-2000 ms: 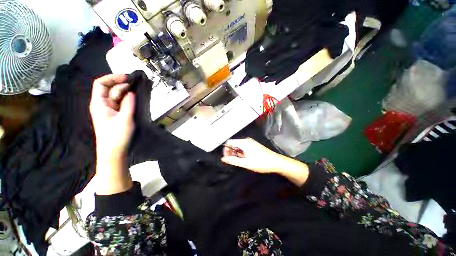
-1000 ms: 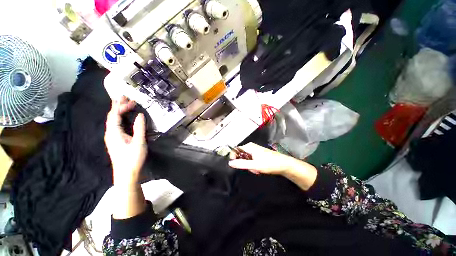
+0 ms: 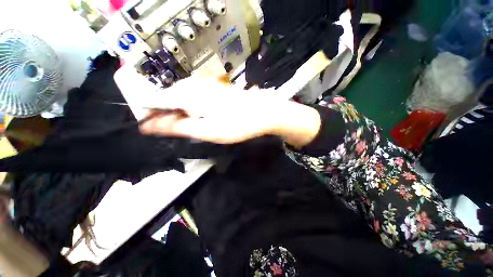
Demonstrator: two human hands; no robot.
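My right hand [image 3: 216,113] reaches across the front of the overlock machine [image 3: 200,32], overexposed and blurred. A dark reddish tool, which looks like the thread snips [image 3: 168,112], is held in its fingers. Black knit cloth [image 3: 97,149] stretches in a blurred band from the left edge to below this hand, and more lies over the lap. My left hand [image 3: 19,243] is a blur at the lower left edge, partly cut off; its fingers and any hold cannot be made out. My right hand hides the cloth plate.
A desk fan [image 3: 32,70] stands at left by heaped black cloth. A pale table part [image 3: 146,205] shows at lower left. Black cloth [image 3: 302,38] lies right of the machine head. A red bag [image 3: 417,129] and pale plastic [image 3: 446,81] are at right over the green floor.
My right hand has moved left and up, in front of the machine. My left hand has moved down to the lower left edge. The black cloth now stretches out leftward.
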